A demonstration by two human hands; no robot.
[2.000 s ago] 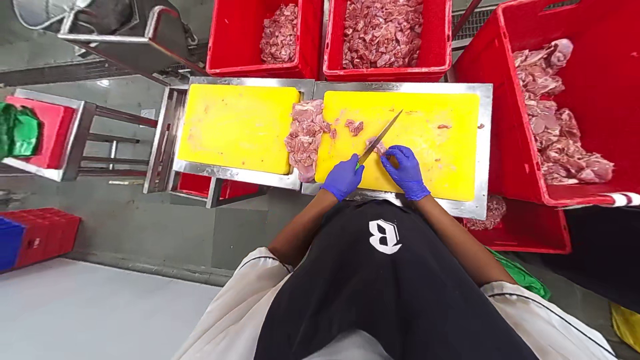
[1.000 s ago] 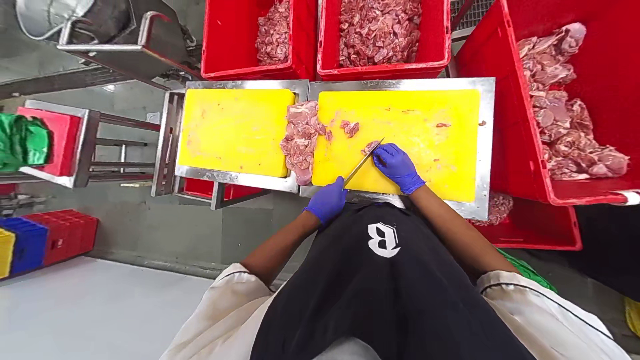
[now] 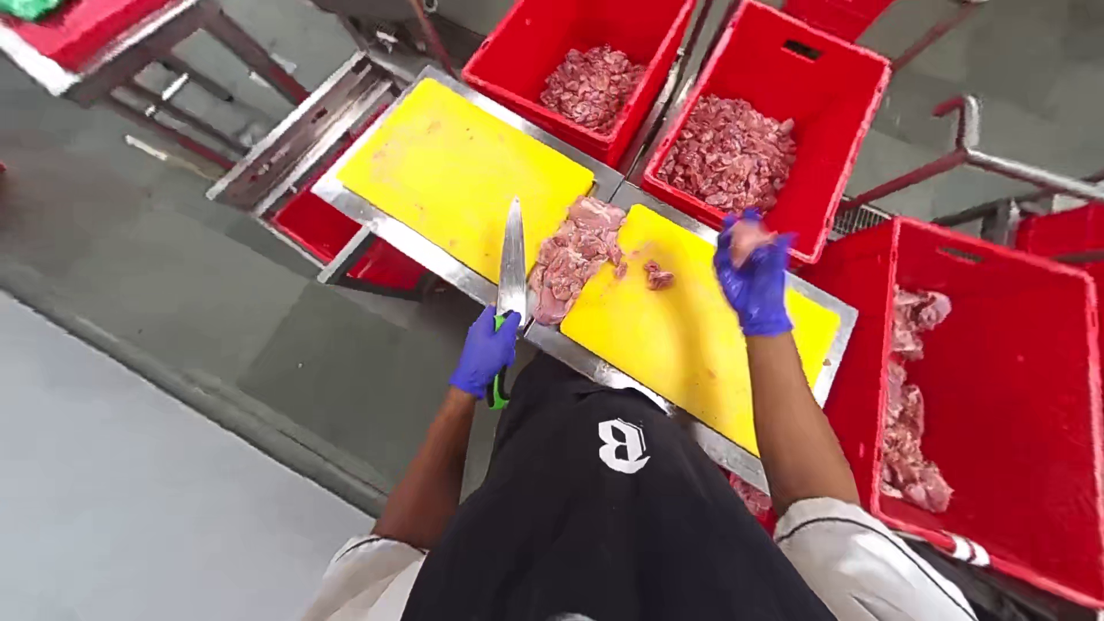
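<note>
My left hand, in a blue glove, grips the green handle of a long-bladed knife, whose blade points up beside the pile of raw meat. My right hand, also gloved in blue, is raised above the right yellow cutting board and holds a piece of raw meat, slightly blurred. The pile of raw meat pieces lies across the gap between this board and the left yellow cutting board. A small meat scrap rests on the right board.
Beyond the metal-edged table stand two red crates holding cut meat. At the right is a large red crate with bigger meat pieces. A metal frame stands at the left, and metal rails at the upper right.
My right hand has left the board and risen toward the middle crate with a piece of meat. The knife in my left hand now points up, away from the right board. The view has turned.
</note>
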